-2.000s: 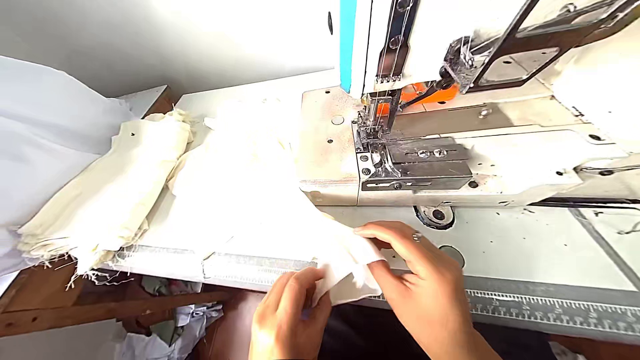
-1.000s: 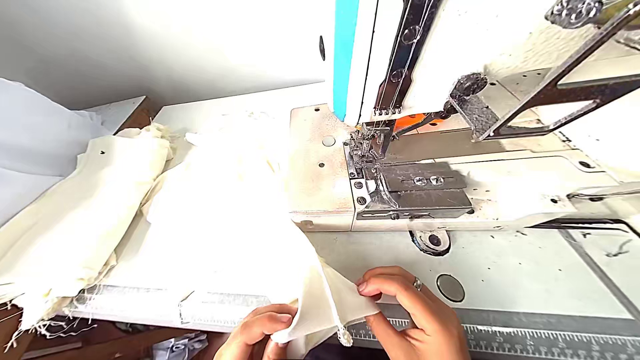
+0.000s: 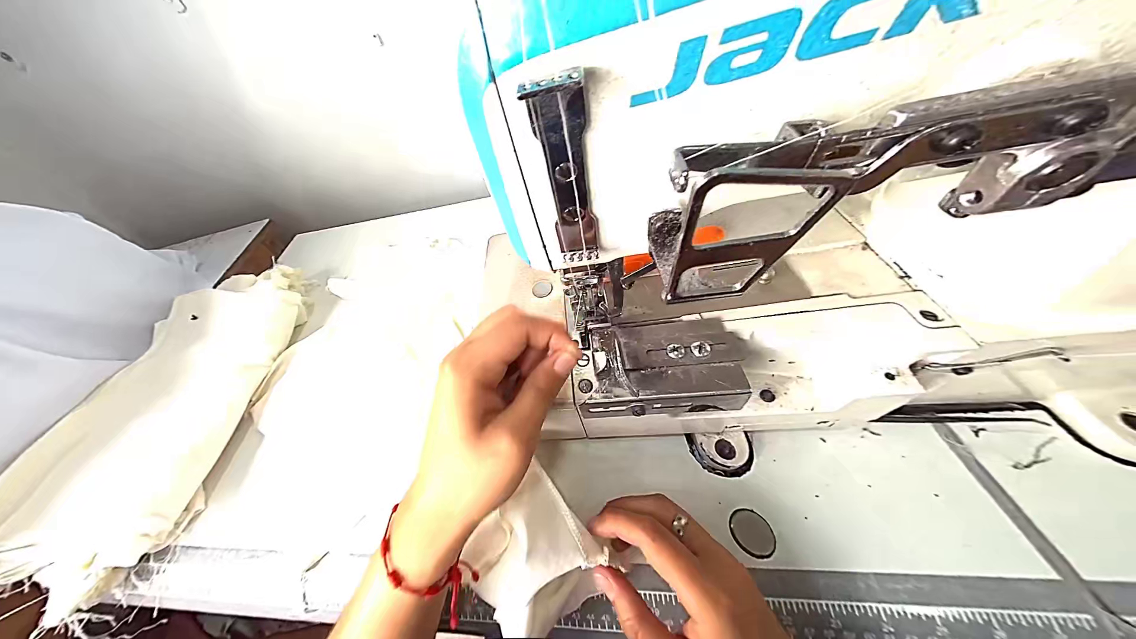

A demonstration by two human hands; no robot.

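A Jack industrial sewing machine [image 3: 674,177] fills the upper right, its presser foot [image 3: 590,311] and needle area at the centre. My left hand [image 3: 497,399], with a red cord bracelet at the wrist, is raised just left of the presser foot. Its thumb and forefinger are pinched together; whether a thread or scrap lies between them cannot be told. My right hand [image 3: 670,568], with a ring, pinches the corner of a cream cloth piece [image 3: 532,541] that has a stitched seam. More cream cloth [image 3: 328,444] spreads over the table at left.
A stack of cream cloth pieces [image 3: 169,408] with frayed edges lies at the far left, beside white fabric [image 3: 80,293]. A measuring tape [image 3: 852,617] runs along the table's front edge. A metal guide plate [image 3: 683,355] sits right of the presser foot.
My left hand has left the cloth near the front edge and moved up beside the presser foot. My right hand still holds the cloth corner. The view has shifted, showing more of the machine head.
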